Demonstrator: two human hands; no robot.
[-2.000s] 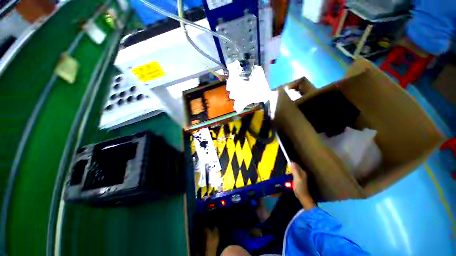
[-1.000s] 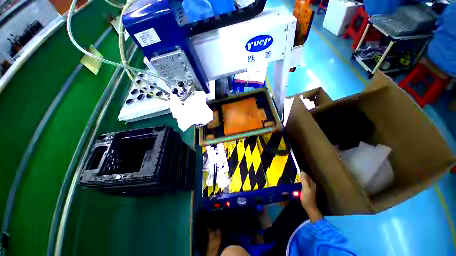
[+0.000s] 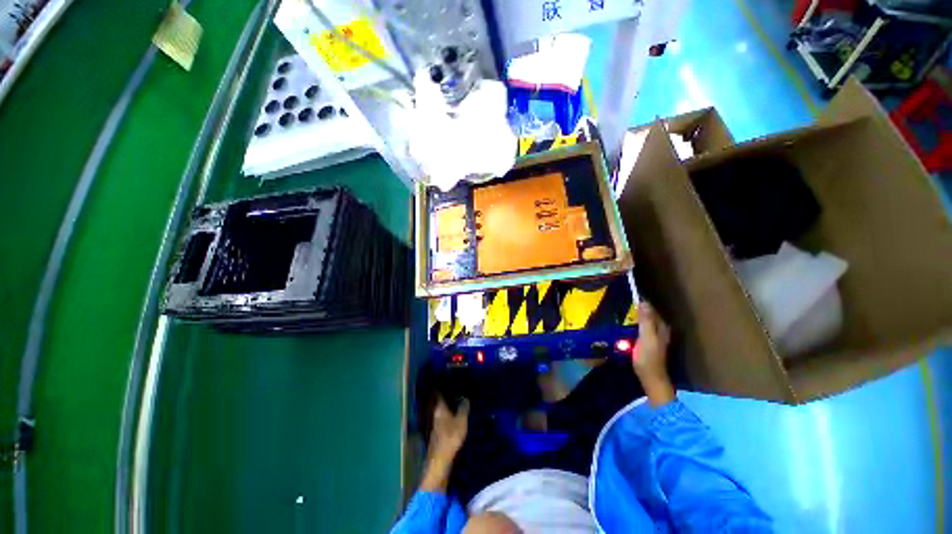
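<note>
The fixture (image 3: 527,221), an orange plate with a dark border under a thin tan rim, lies flat over the front part of the sliding platform (image 3: 543,310) with its yellow-black stripes. A black frame seems to sit around the orange plate. My right hand (image 3: 651,339) rests at the right end of the blue front panel (image 3: 512,355), beside the red-lit button. My left hand (image 3: 447,426) is below the panel's left end, blurred, with its fingers partly in shadow; no object shows in it. The machine head, wrapped in white cloth (image 3: 459,136), is behind the fixture's left part.
A stack of black frames (image 3: 287,256) stands on the green bench (image 3: 261,438) left of the machine. An open cardboard box (image 3: 877,240) with black and white packing is close on the right. A white perforated tray (image 3: 298,125) lies behind the stack.
The fixture has slid forward towards me over the stripes. My left hand has come further into view below the panel. My right hand stays at the button end. The view has shifted.
</note>
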